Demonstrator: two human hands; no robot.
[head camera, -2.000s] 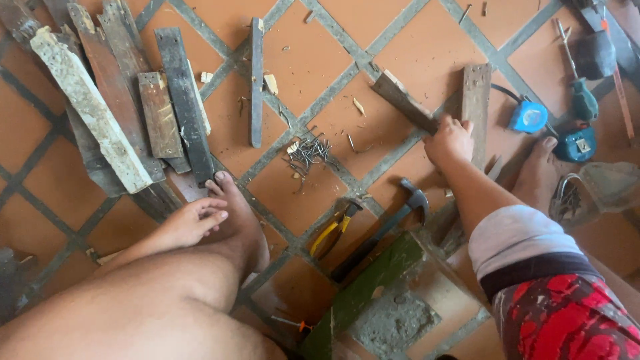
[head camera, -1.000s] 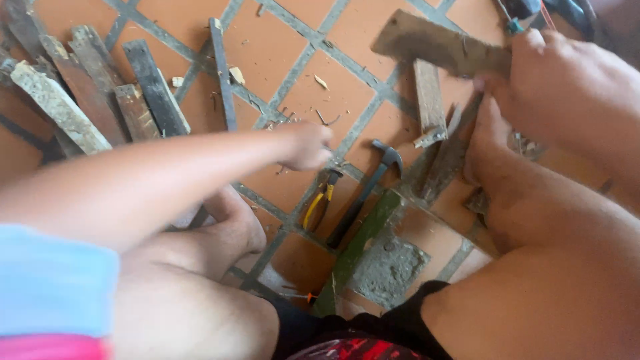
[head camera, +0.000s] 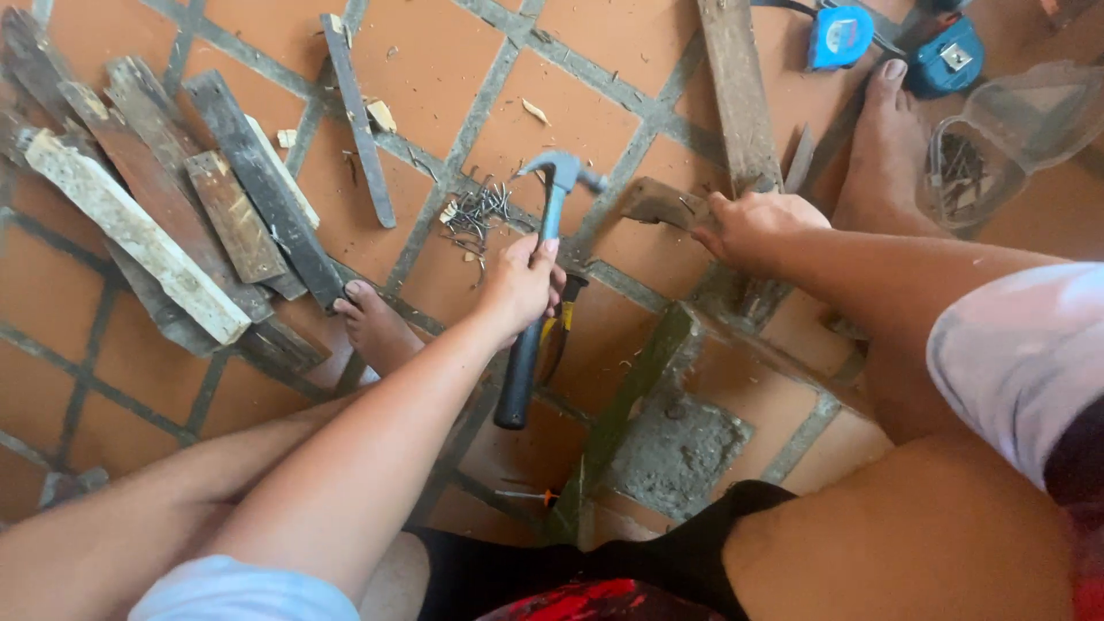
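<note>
My left hand (head camera: 522, 289) grips a claw hammer (head camera: 556, 198) around its upper handle, the steel head raised above a small heap of nails (head camera: 477, 216). My right hand (head camera: 763, 231) is closed on a short wooden piece (head camera: 657, 203), which points left with a nail standing out of it. That piece lies across or close to the near end of a longer plank (head camera: 740, 95); my fingers hide the contact. Yellow-handled pliers (head camera: 565, 319) lie on the floor, partly behind the hammer and my left hand.
Old wood strips (head camera: 138, 233) are piled at the left, with a thin dark strip (head camera: 360, 121) nearby. Tape measures (head camera: 839, 36) and a clear plastic container of nails (head camera: 959, 168) are at the upper right. A green-edged block (head camera: 621, 423) and a small screwdriver (head camera: 526, 495) lie between my legs.
My left hand, empty two seconds ago beside my foot, now holds the hammer, which lay on the floor. My right hand has lowered the short wooden piece from where it was held up one second ago.
</note>
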